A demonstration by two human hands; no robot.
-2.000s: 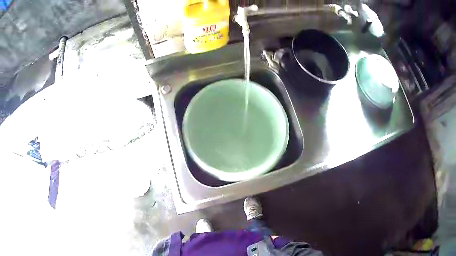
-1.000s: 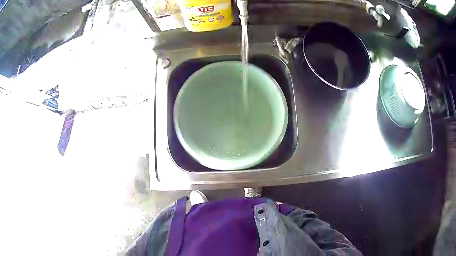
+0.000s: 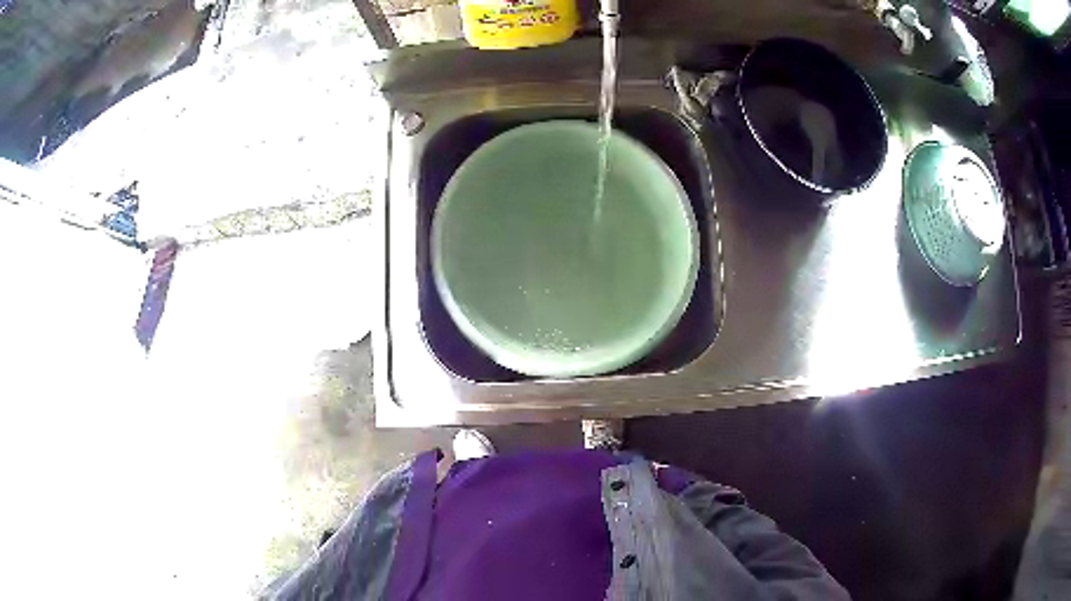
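A large round pale green wash basin [image 3: 564, 252] sits in the stainless steel sink [image 3: 564, 397] in front of me. A stream of water [image 3: 607, 106] runs from the white tap [image 3: 608, 17] at the top edge and falls into the basin. Water lies in the basin, with small bubbles near its front side. Neither of my hands is in the picture. Only my grey sleeves and purple top show at the bottom edge.
A yellow jug [image 3: 520, 21] stands behind the sink. A dark round pot [image 3: 810, 117] and a green colander [image 3: 954, 214] sit on the drainboard at right. A cloth-like bundle [image 3: 698, 92] lies beside the pot. Bright glare covers the left side. My shoes show below the sink.
The view has shifted, so the sink sits higher and straighter in the picture. More of my purple top and sleeves shows. The water is still running into the basin.
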